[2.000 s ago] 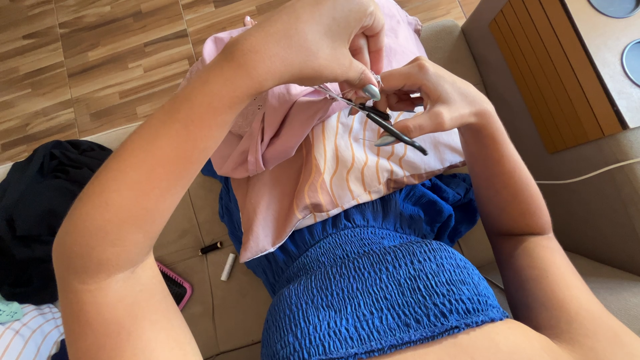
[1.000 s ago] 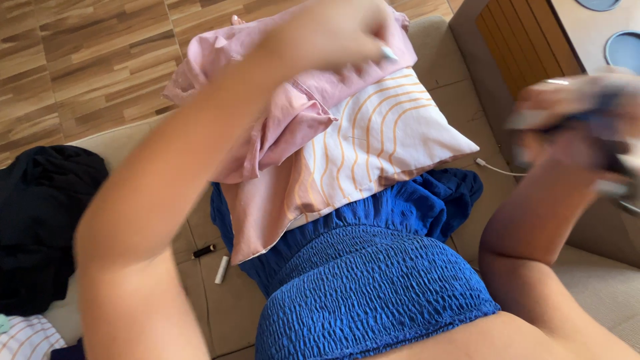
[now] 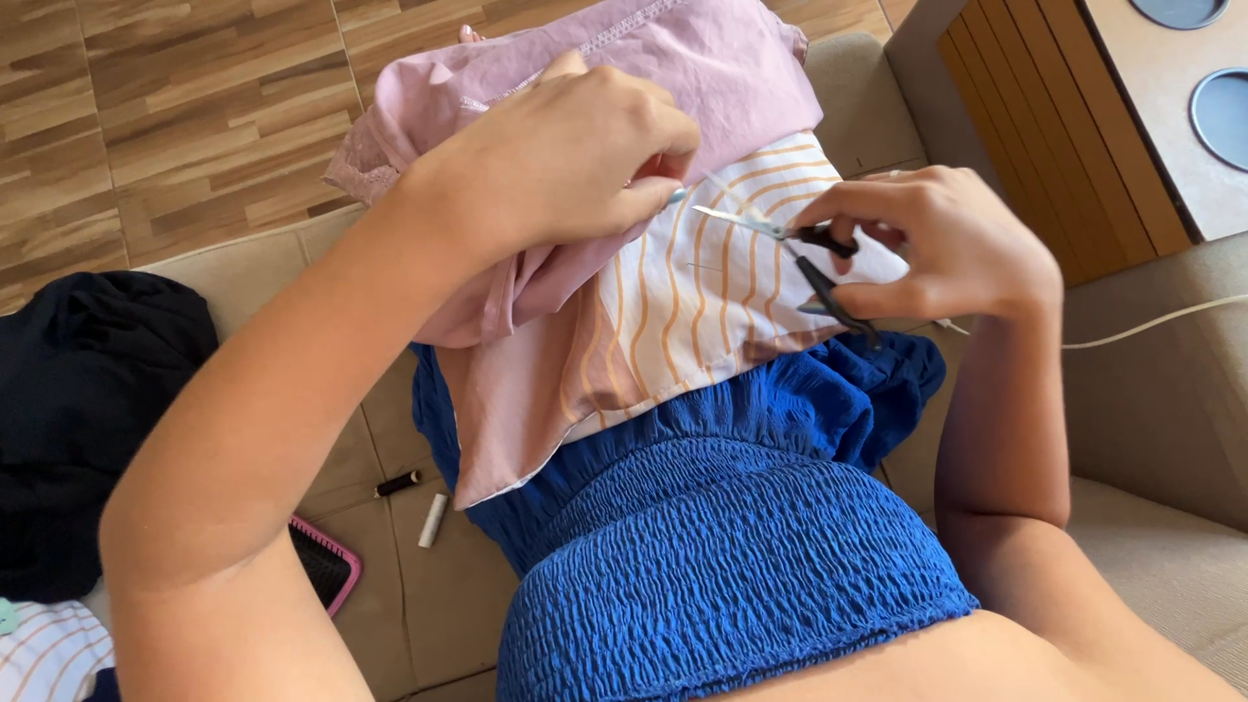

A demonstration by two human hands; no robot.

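My right hand [image 3: 931, 244] holds black-handled scissors [image 3: 824, 283] by the finger loops, the blades parted and pointing left over the pillow. My left hand [image 3: 595, 156] is pinched, thumb to fingers, just left of the blade tips; a needle or thread between them is too small to tell. Under it lies a pink cloth garment [image 3: 721, 73] with a seam of white stitching and a lace edge. This rests on a white pillow [image 3: 673, 312] with orange wavy lines, on my lap over the blue smocked dress [image 3: 721, 575].
On the beige sofa [image 3: 448, 604] at left are a black thread spool [image 3: 398, 484], a white thread spool [image 3: 433, 520], a pink-rimmed hairbrush [image 3: 327, 565] and black cloth [image 3: 88, 419]. A wooden armrest tray [image 3: 1170, 117] and a white cable [image 3: 1150, 331] are at right.
My right hand swung out to the right one second ago and is now back over the pillow with the scissors. My left hand has come down over the pink garment.
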